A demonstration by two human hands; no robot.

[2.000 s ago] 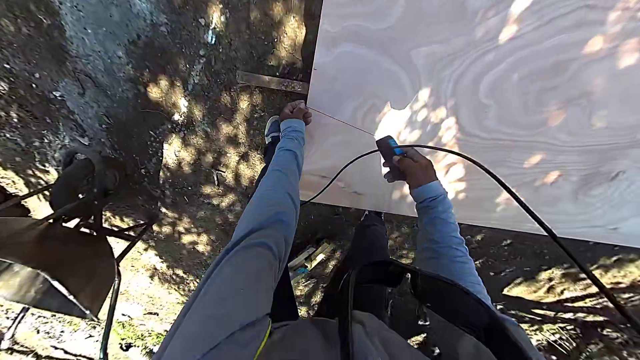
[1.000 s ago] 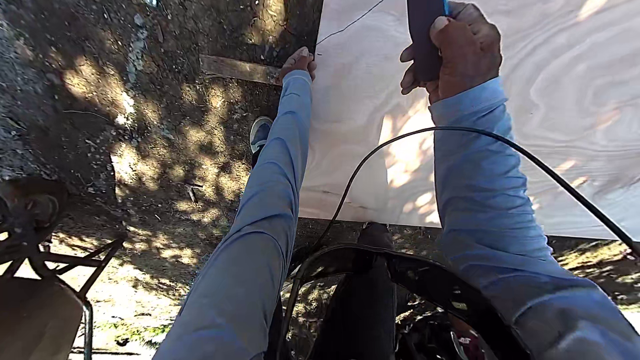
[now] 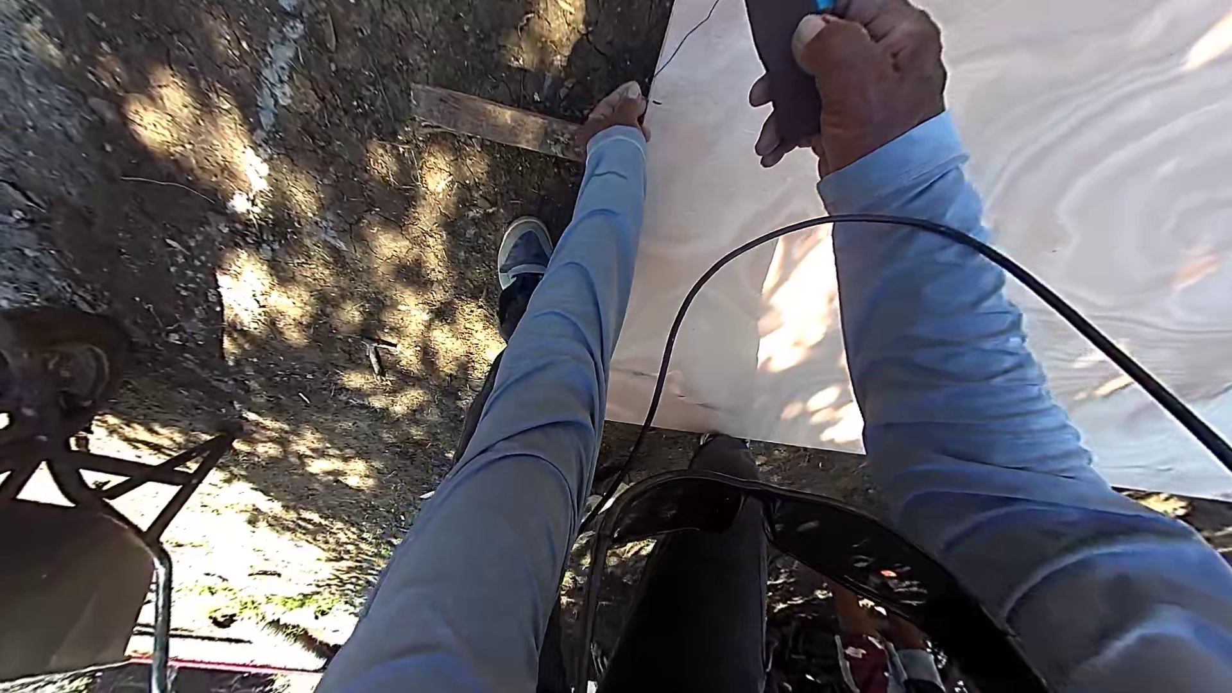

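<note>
A large plywood sheet (image 3: 712,318) with swirling grain lies below my hands, dappled with sunlight. At its left edge my left hand (image 3: 616,114) pinches a thin dark string (image 3: 688,38), which runs up in a slack curve and out of the top of the view. My right hand (image 3: 881,82) is wrapped around a dark handheld case (image 3: 784,72), apparently a string reel, with a bit of blue at its top. The case is over the sheet, partly cut off by the frame. Whether the string joins it cannot be seen now.
A black cable (image 3: 847,219) arches across the sheet and my right sleeve. A wooden board (image 3: 496,120) juts out from beside my left hand over the dirt. At lower left stands a wheelbarrow (image 3: 77,577). My shoe (image 3: 526,252) is left of the sheet.
My right hand has moved forward over the sheet with the case, toward the top of the view. The string, straight between both hands two seconds ago, now curves. My left hand stays at the sheet's edge.
</note>
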